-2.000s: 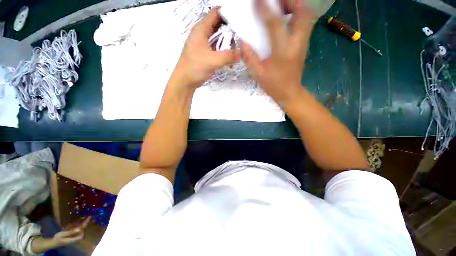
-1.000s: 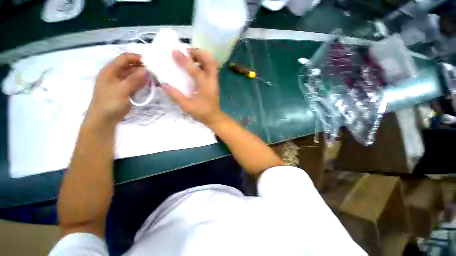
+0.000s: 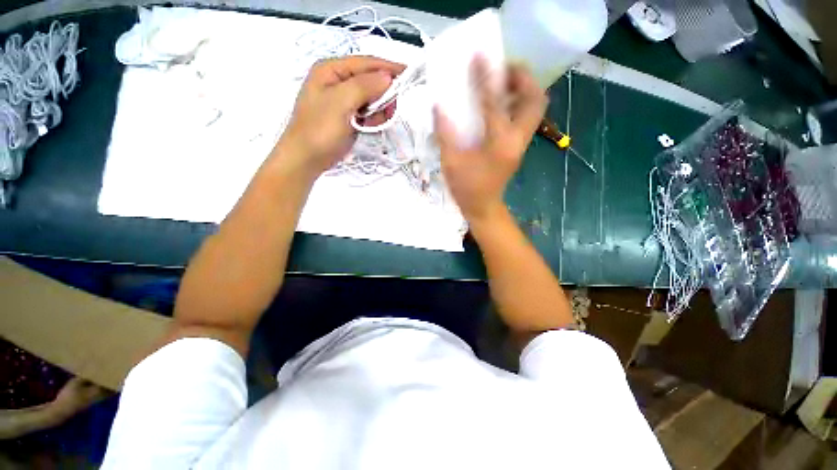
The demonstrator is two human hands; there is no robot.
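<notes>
My left hand (image 3: pixel 335 106) grips a looped white cable (image 3: pixel 374 121) above the white work mat (image 3: pixel 165 174). My right hand (image 3: pixel 486 138) holds a white housing (image 3: pixel 463 60), its fingers blurred over the front. The cable runs toward the housing; where it joins cannot be told. Loose small cable pieces (image 3: pixel 390 161) lie on the mat below and between the hands. A rolled white lump (image 3: pixel 151 41) lies at the mat's far left corner.
A translucent bottle (image 3: pixel 553 32) stands just beyond my right hand, a screwdriver (image 3: pixel 553 134) beside it. Cable bundles (image 3: pixel 35 87) lie at left. A clear bag (image 3: pixel 743 229) with dark red parts and hanging leads lies at right. Another person's hand (image 3: pixel 78 397) is at lower left.
The camera view has swung left since a second ago. My left hand now holds the cable in a loop, a little apart from the housing in my right hand.
</notes>
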